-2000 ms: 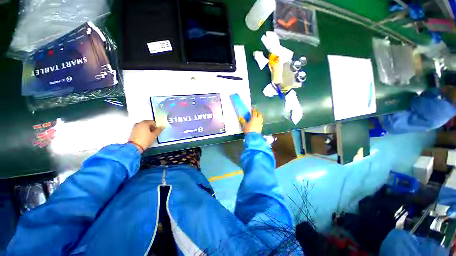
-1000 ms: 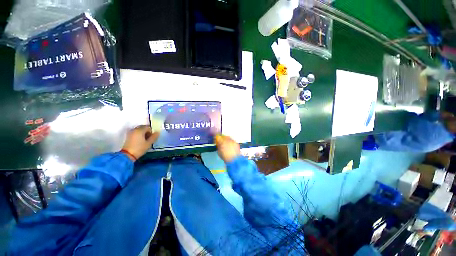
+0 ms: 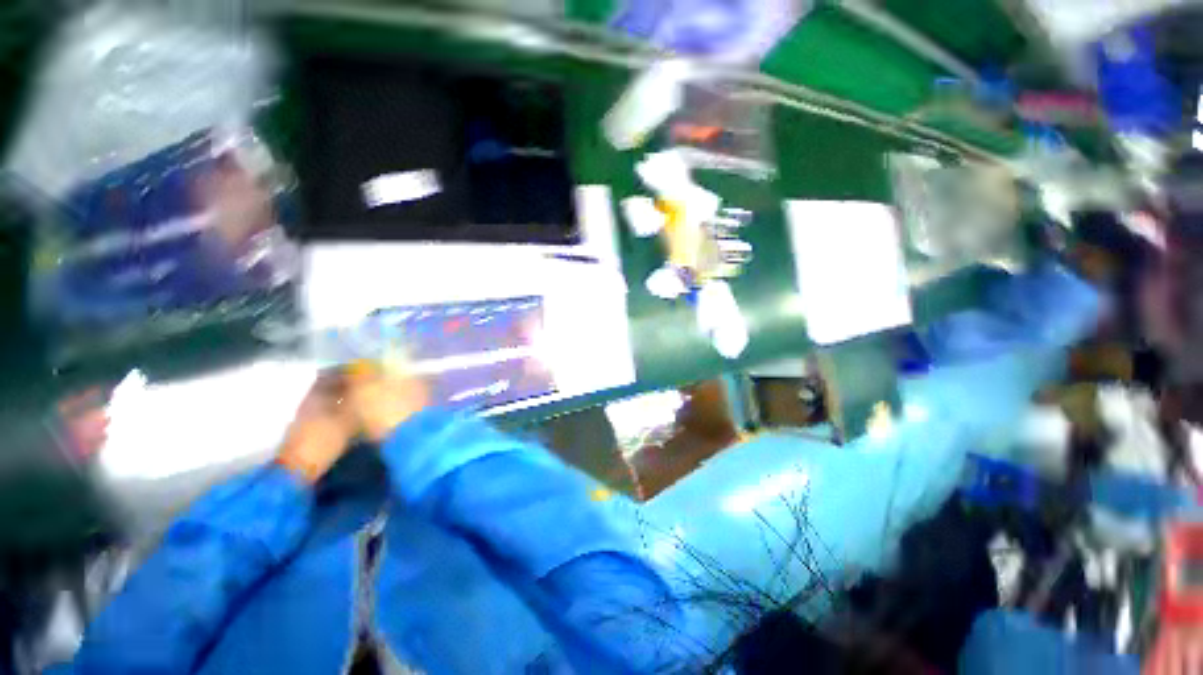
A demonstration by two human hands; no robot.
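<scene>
The tablet with its blue-purple printed film (image 3: 495, 346) lies on the white mat (image 3: 396, 277), with a bright streak across its middle. The picture is blurred. My left hand (image 3: 319, 425) is at the tablet's near left corner, fingers bent. My right hand (image 3: 383, 398) is beside it, its fingertips close to the left ones and over the tablet's left end. A yellowish fingertip shows between them. A faint pale shape lies just above the fingers; I cannot tell what it is, or whether either hand holds anything.
A black tray (image 3: 383, 125) stands behind the mat. The film stack (image 3: 165, 237) lies at left below crumpled clear plastic (image 3: 145, 86). Wipes and small bottles (image 3: 693, 244), a white bottle (image 3: 644, 106) and a white sheet (image 3: 848, 270) are at right. A person's blue sleeve (image 3: 1016, 317) shows farther right.
My right hand has moved left, from the tablet's right end to beside my left hand. The blue strip seen at the right of the mat two seconds ago no longer shows. The view has shifted and blurred.
</scene>
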